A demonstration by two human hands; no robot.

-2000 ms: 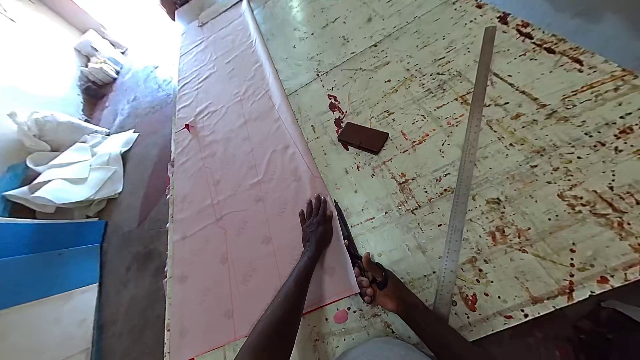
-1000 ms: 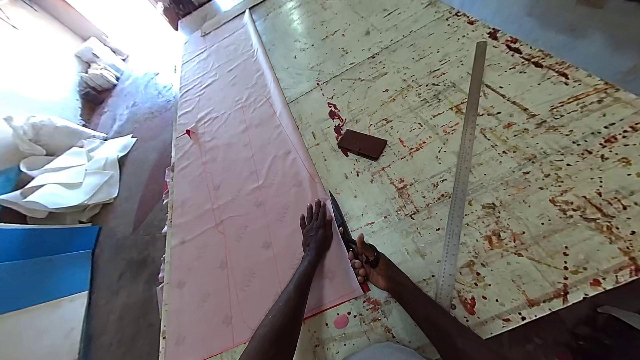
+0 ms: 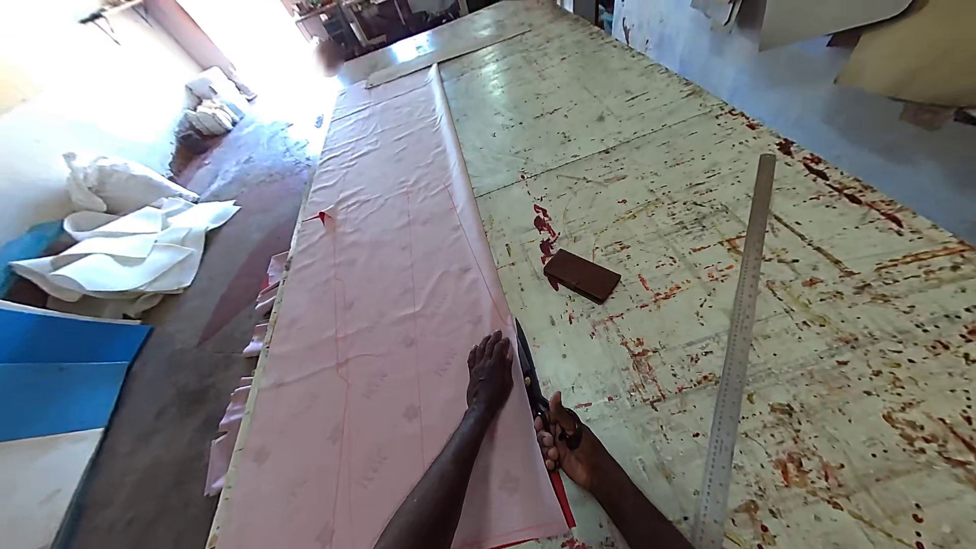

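Pink fabric (image 3: 374, 305) with drawn lines lies lengthwise along a paint-stained table (image 3: 656, 366). My left hand (image 3: 490, 371) rests flat on the fabric near its right edge, fingers extended, holding nothing. Beside it, my right hand (image 3: 563, 442) grips the handles of black fabric shears (image 3: 528, 362), whose blades point away from me along that edge. Whether the blades are parted is hard to tell. A strip of red cloth (image 3: 561, 499) shows under the fabric's edge below my right hand.
A brown wallet-like case (image 3: 582, 275) lies right of the fabric. Farther right is a long metal ruler (image 3: 736, 351). White sheets (image 3: 145, 252) and blue panels (image 3: 61, 374) are on the left, beyond the table edge. A flat strip (image 3: 450, 59) crosses the fabric's far end.
The view has tilted up and shows more of the far room. Both hands keep about the same place by the fabric's right edge, the shears still in my right hand.
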